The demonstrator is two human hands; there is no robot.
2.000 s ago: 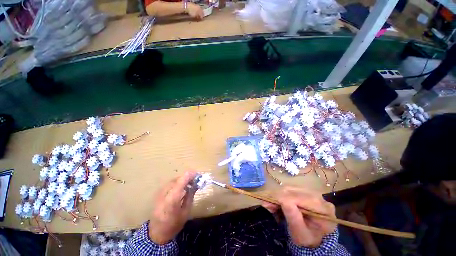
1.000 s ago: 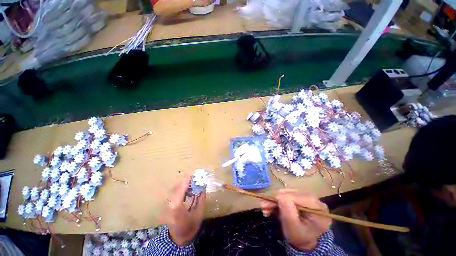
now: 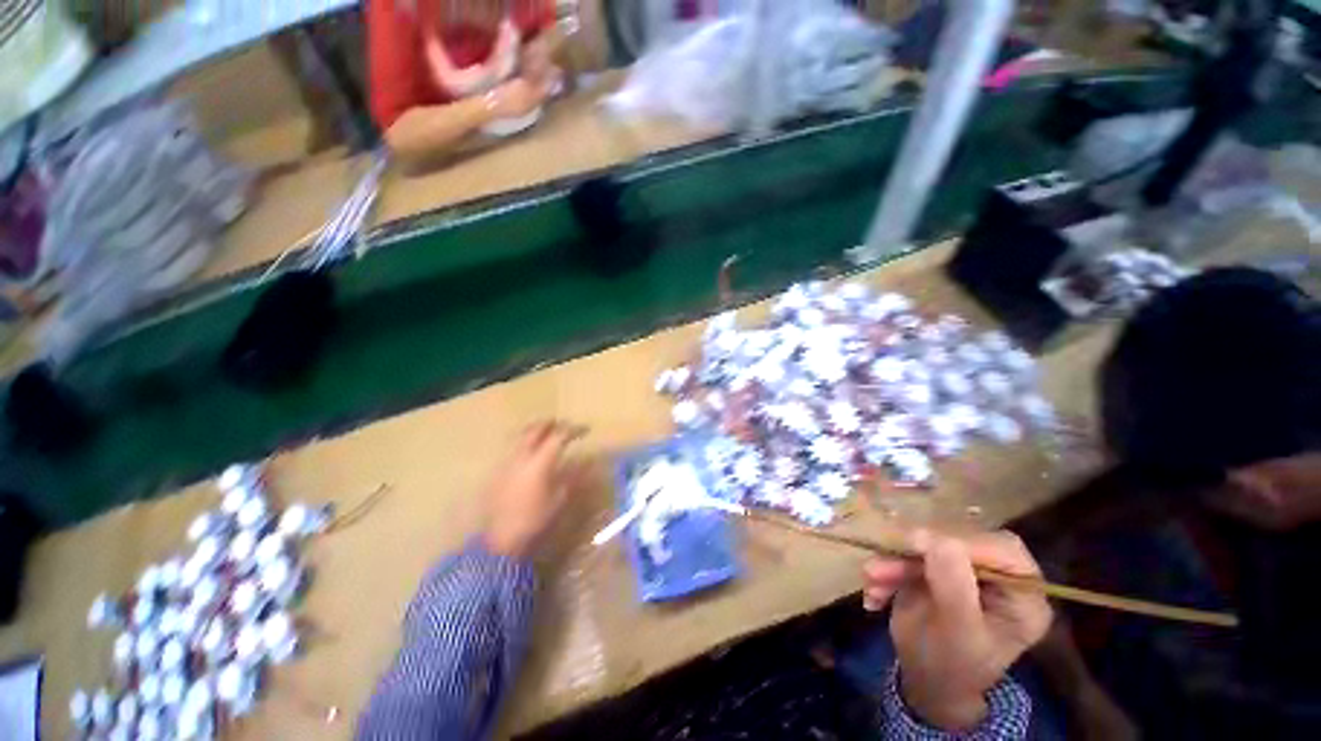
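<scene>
My right hand (image 3: pixel 956 615) holds the thin brown brush (image 3: pixel 1130 601) like a pen. Its pale tip is over the white paste (image 3: pixel 672 492) at the right side of the blue tub (image 3: pixel 687 582). A flat white strip (image 3: pixel 616 527) lies across the tub's left rim. My left hand (image 3: pixel 525 489) is blurred, low over the bench left of the tub; whether its fingers hold anything cannot be told. A large heap of white flower-shaped parts (image 3: pixel 855 391) lies right of and behind the tub. Another heap (image 3: pixel 217 615) lies far left.
The green belt (image 3: pixel 464 311) runs behind the bench with dark objects (image 3: pixel 283 326) on it. A person in red (image 3: pixel 420 80) sits opposite, near clear bags (image 3: pixel 753 65). A grey post (image 3: pixel 934 138) and a black device (image 3: pixel 1014 261) stand right. A person's dark-haired head (image 3: pixel 1217 391) is at right.
The view has shifted and tilted. My left hand has moved forward beside the tub, and the part it held no longer shows. The brush tip has moved from that part to the paste tub.
</scene>
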